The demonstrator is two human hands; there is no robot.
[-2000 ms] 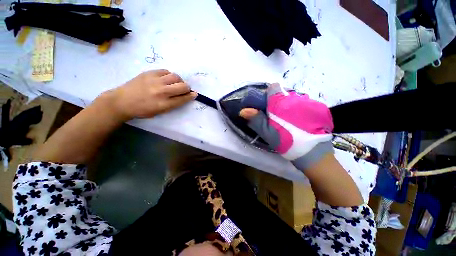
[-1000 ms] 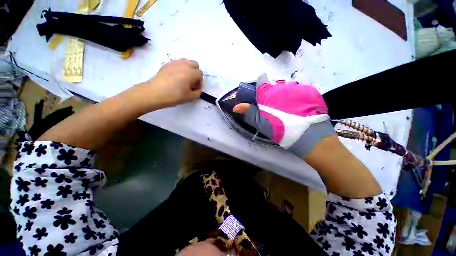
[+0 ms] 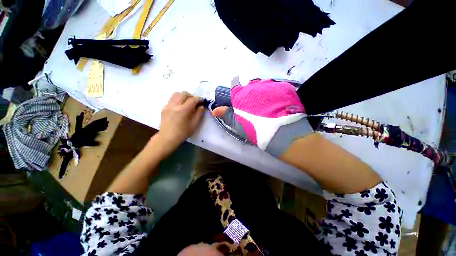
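My right hand (image 3: 267,107), in a pink, white and grey fingerless glove, grips the steam iron (image 3: 222,96) near the table's front edge. The glove hides much of the iron. My bare left hand (image 3: 181,116) is just left of the iron's tip, its fingers closed on the end of a black fabric strip (image 3: 205,103). Only a short dark bit of the strip shows between my fingers and the iron; the rest is hidden. No yellow template shows in the strip.
A black pile of cut pieces (image 3: 270,25) lies beyond the iron. A black bundle (image 3: 110,52) lies across yellow strips (image 3: 143,19) at left, by a marked pale strip (image 3: 95,80). A broad black band (image 3: 370,57) and wrapped hose (image 3: 355,125) run right. Striped cloth (image 3: 35,130) is at far left.
The view has shifted. The iron has moved left along the strip towards my left hand, and less of the strip shows. My left forearm is now more upright in view. Both grips stay.
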